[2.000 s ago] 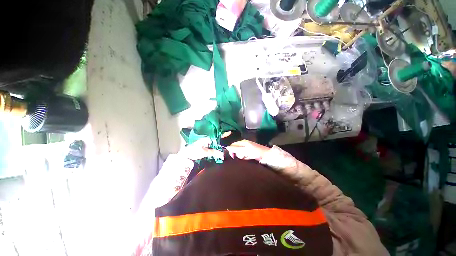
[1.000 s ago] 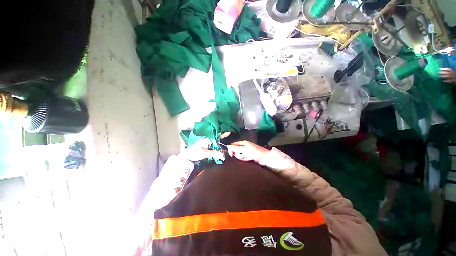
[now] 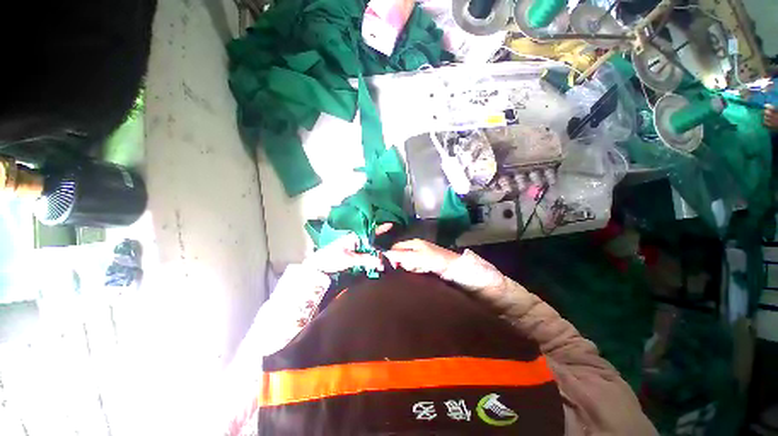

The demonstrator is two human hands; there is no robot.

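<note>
Green cut pieces (image 3: 368,211) lie bunched at the apron's top edge, with small ends showing between my hands. My left hand (image 3: 339,254), washed out by glare, is closed on them. My right hand (image 3: 420,255) is beside it, fingertips close to the fabric; whether it grips cloth or a small tool cannot be told. A narrow green band (image 3: 370,128) runs from the bunch up over the table to the green fabric pile (image 3: 299,72) at the upper left.
The sewing machine (image 3: 525,162) stands right of the band. A clear plastic bag (image 3: 601,111) is at its right. Thread cones (image 3: 695,115) and a thread stand are at the upper right. A dark cylindrical object (image 3: 94,194) is at the left. Part of another person's hand (image 3: 771,117) shows at the right edge.
My hands stay at nearly the same spot, with small finger shifts. A dark, thin shape seen between them one second ago is no longer distinct. Another person's hand has appeared at the right edge since two seconds ago.
</note>
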